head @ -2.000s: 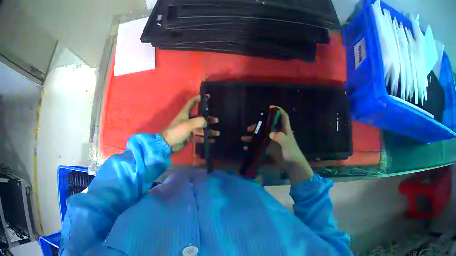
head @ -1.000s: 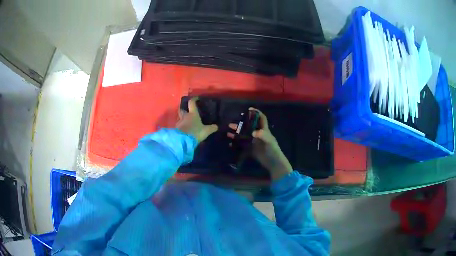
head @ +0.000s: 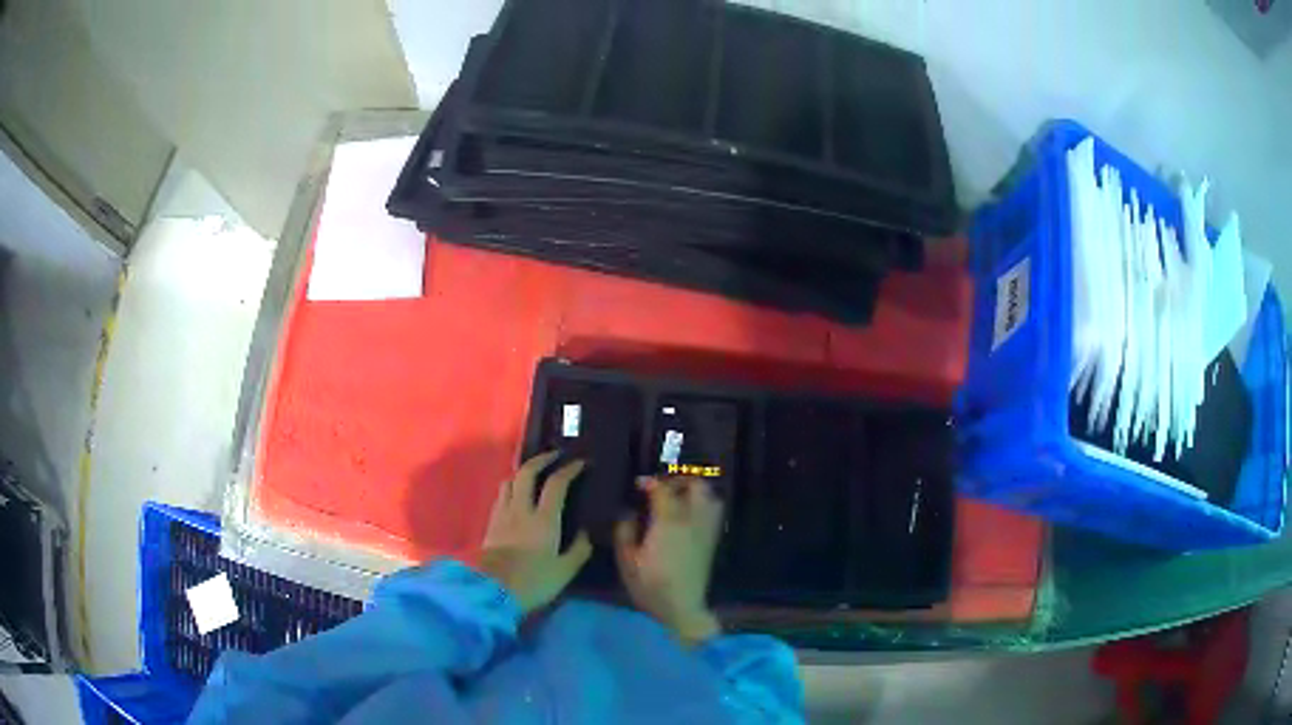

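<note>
A black tray (head: 808,584) with several side-by-side pockets lies on the red mat. A black unit with a white label (head: 571,419) lies in its leftmost pocket. Another black unit, with a white label and yellow lettering (head: 694,469), lies in the second pocket. My left hand (head: 533,527) is at the lower left of the first unit, fingers spread. My right hand (head: 673,550) rests over the lower part of the second unit, its fingertips touching it; it is blurred, and whether it grips is unclear. The two right pockets show no unit.
Stacked black trays (head: 680,170) stand on the mat's far side. A white paper (head: 369,234) lies far left. A blue bin with upright white sheets (head: 1013,411) stands right. A blue crate with black contents and a white slip (head: 213,603) is below left. A red stool (head: 1169,673) is lower right.
Both hands have lowered the units they held into the tray's two left pockets. The hands are now lower in the picture, and the view has tilted up.
</note>
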